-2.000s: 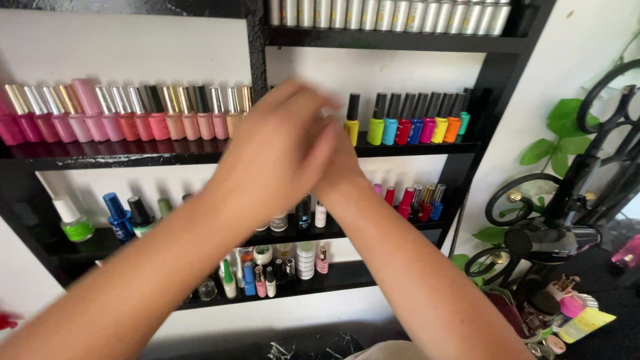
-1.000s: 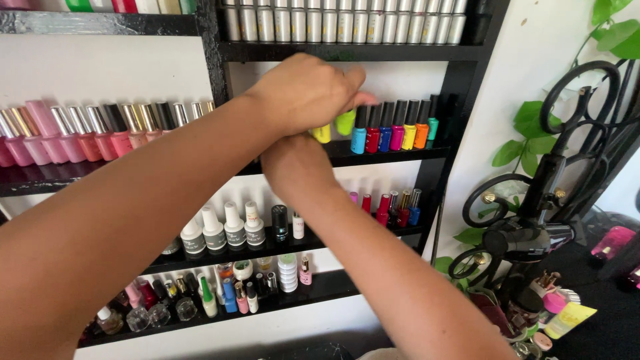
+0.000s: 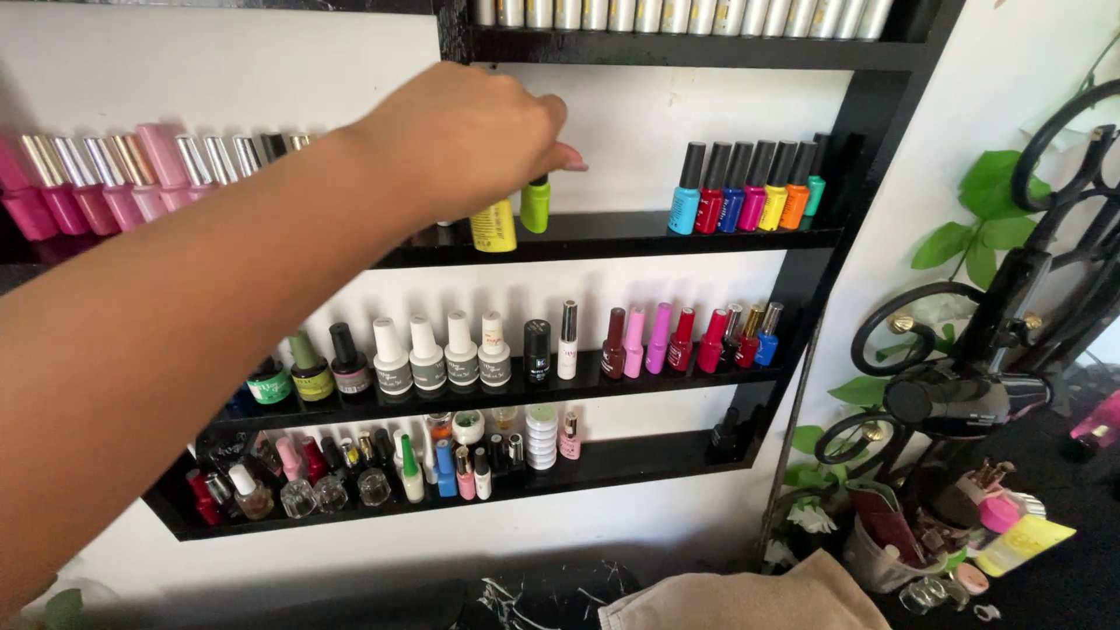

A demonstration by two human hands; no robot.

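My left hand (image 3: pixel 490 140) reaches in from the left over the middle shelf (image 3: pixel 612 229), its back toward me and most fingers hidden. Directly below it are a yellow nail polish bottle (image 3: pixel 494 226), whose base overlaps the shelf's front edge, and a lime-green nail polish bottle (image 3: pixel 535 206) with a dark cap partly behind the hand. Whether the fingers grip either cap does not show. To the right, a light-blue bottle (image 3: pixel 684 208) leads a row of bright polishes with black caps, ending in a teal bottle (image 3: pixel 815 194). My right hand is out of view.
Pink polishes (image 3: pixel 122 197) line the left section, partly behind my forearm. White-capped bottles (image 3: pixel 426 359) and small jars fill lower shelves; silver tubes (image 3: pixel 674 16) stand above. At right are a hair dryer (image 3: pixel 962 402), black metal rings, leaves and a tub of cosmetics (image 3: pixel 884 560).
My right hand, crossed near the left one before, has left the view. The lime-green bottle, next to the light-blue one two seconds ago, now stands apart from it, farther left.
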